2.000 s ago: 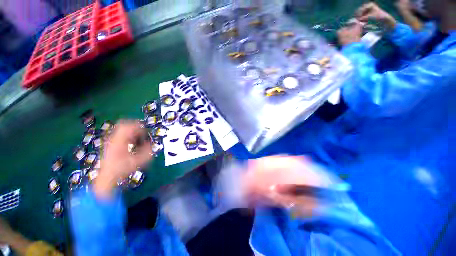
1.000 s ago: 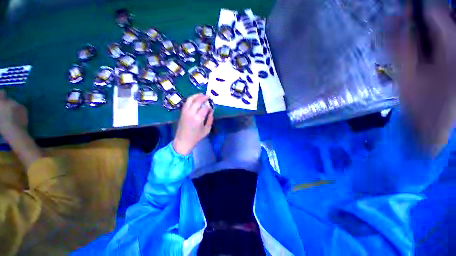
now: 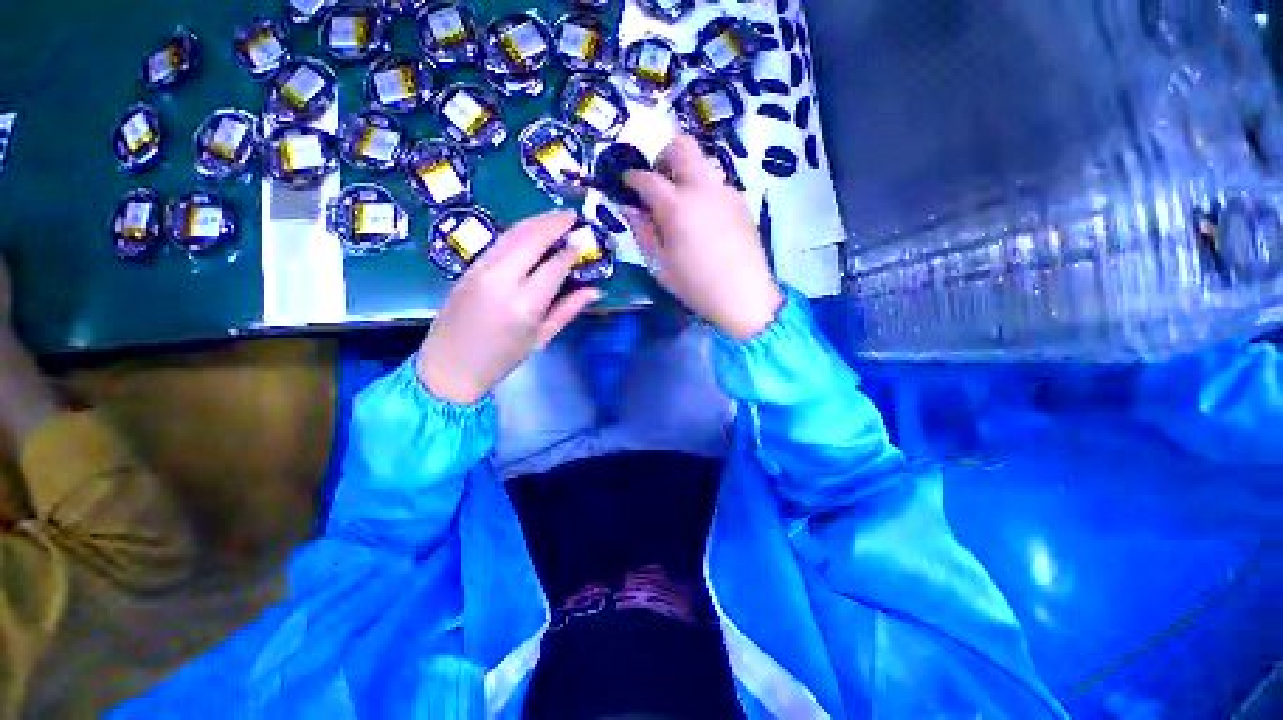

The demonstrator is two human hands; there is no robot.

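My left hand (image 3: 509, 303) is at the bench's near edge, its fingers on the rim of a round unit (image 3: 585, 251) with a white and yellow rectangle in it. My right hand (image 3: 699, 232) is just right of and above that unit, its fingers on a plain black disc (image 3: 619, 166). A thin dark stick, perhaps tweezers, shows at these fingers; its full shape is hidden. Many similar round units (image 3: 373, 214) lie on the green bench. Black adhesive pieces (image 3: 780, 161) lie on white sheets at the right, partly under my right hand.
A stack of clear trays (image 3: 1041, 267) stands at the right. A narrow white strip (image 3: 301, 267) lies under units at the left. Another person's yellow-brown sleeve (image 3: 106, 492) is at the lower left. The bench's near edge runs below my hands.
The view has moved closer to the units. My right hand has come from the far right to beside my left hand and now has the black disc. My left hand stays near the bench edge.
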